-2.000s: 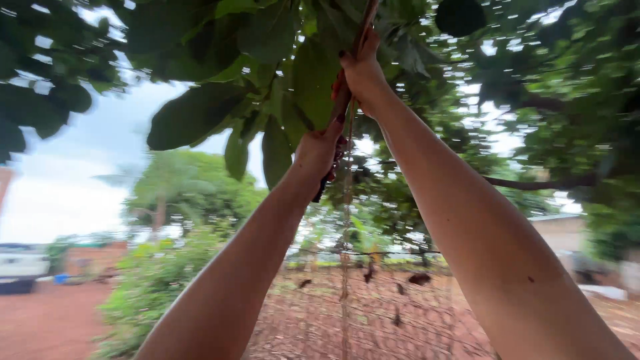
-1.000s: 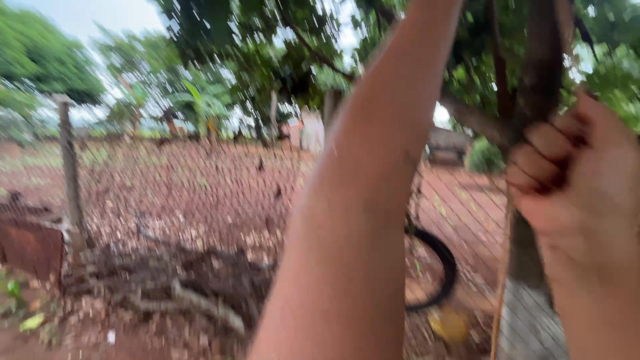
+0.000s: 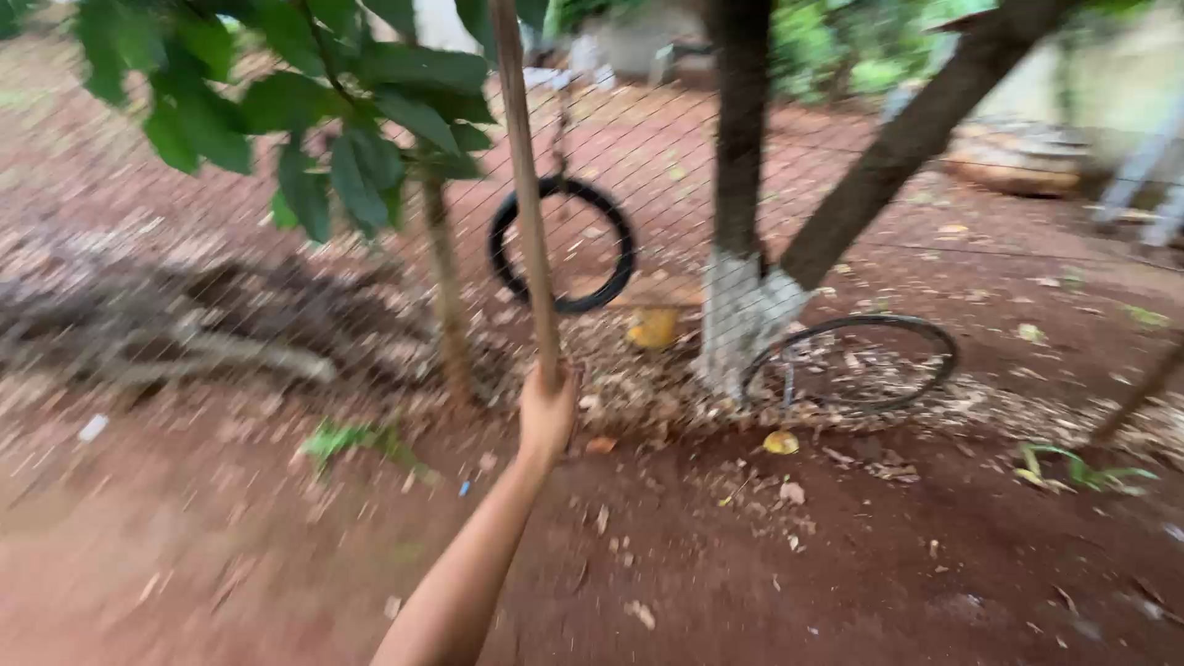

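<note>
My left hand (image 3: 546, 416) is closed around the lower end of a long wooden pole (image 3: 532, 203). The pole stands nearly upright, tilted slightly left, and its upper end runs out of the top of the view. My left forearm rises from the bottom edge. My right hand is out of view. Green leaves on a branch (image 3: 361, 171) hang left of the pole. Behind the pole, a black tire (image 3: 615, 277) hangs at the wire fence.
A wire mesh fence (image 3: 647, 129) crosses behind the pole. A forked tree trunk with a whitened base (image 3: 731, 324) stands right, beside a wheel rim or tire (image 3: 939, 370). A thin post (image 3: 444, 287) stands left, near piled branches (image 3: 250, 351). Dry leaves lie on red soil.
Both hands were raised among leaves two seconds ago; now my left hand is low on the pole and my right hand has left the view. The view has swung strongly downward.
</note>
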